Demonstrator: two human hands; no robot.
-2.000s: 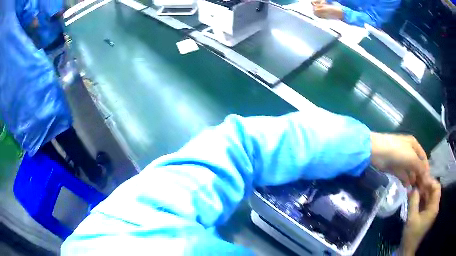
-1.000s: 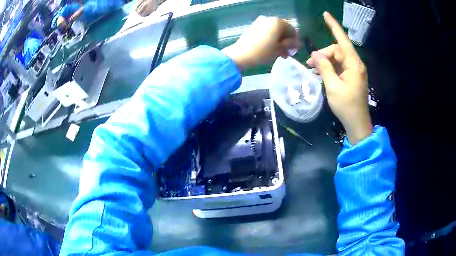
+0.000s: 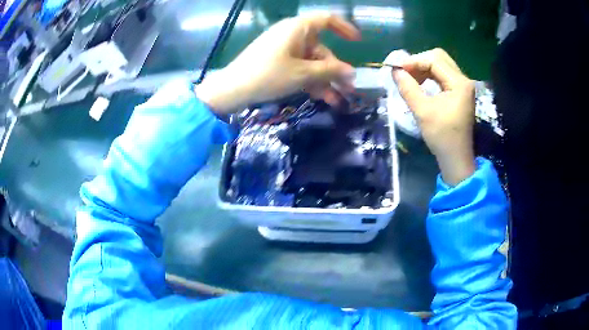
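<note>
The open white unit housing (image 3: 310, 219) stands on the green bench in front of me, with dark parts, a bluish board at its left and thin wires at its far inner edge. My left hand (image 3: 290, 64) is over the far left edge of the housing, fingers spread and blurred; I see nothing clearly held. My right hand (image 3: 439, 97) is beyond the far right corner, thumb and forefinger pinched on a thin yellowish strand (image 3: 374, 64) that points left towards my left hand. The translucent parts tub (image 3: 403, 109) is partly hidden behind my right hand.
A small white piece (image 3: 99, 108) lies on the bench at left. White units (image 3: 97, 67) stand blurred at the upper left, beyond a pale rail (image 3: 51, 106). A slim yellowish tool (image 3: 403, 147) lies right of the housing. Small specks are scattered beyond my right wrist.
My view has swung to face the housing squarely. My left hand has moved from above the tub to over the housing's far edge. My right hand's forefinger, raised before, is now pinched on a thin strand.
</note>
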